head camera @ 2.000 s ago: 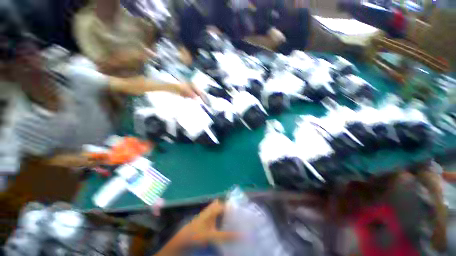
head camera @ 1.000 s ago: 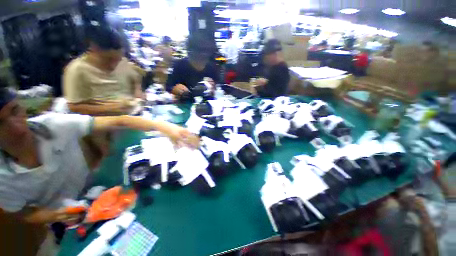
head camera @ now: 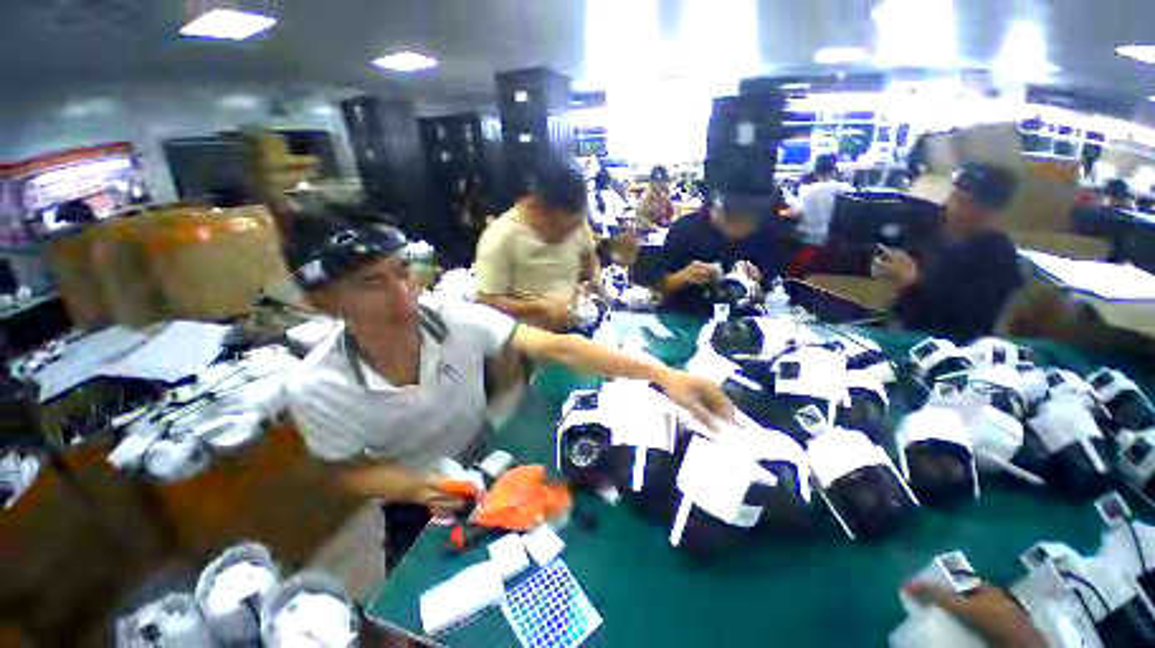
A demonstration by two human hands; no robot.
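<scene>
Several white security cameras with black ball heads lie in rows on the green table. At the lower right, what looks like my right hand [head camera: 982, 615] is closed around the nearest camera [head camera: 927, 628]; its square bracket end sticks up above the fingers. The bottom edge cuts off both the hand and the camera. The hand is slightly blurred. My left hand is out of the picture.
A worker's hand [head camera: 697, 398] rests on the middle row. Orange cloth [head camera: 522, 499], white blocks [head camera: 462, 598] and a dotted sticker sheet [head camera: 551, 610] lie near the table's left corner. Bagged cameras [head camera: 238, 589] stand at the lower left. Other workers sit beyond.
The view has swung left and up, so the cameras appear further right. A hand now shows on the nearest camera. The hand with a clear bag, seen two seconds ago, is gone from view.
</scene>
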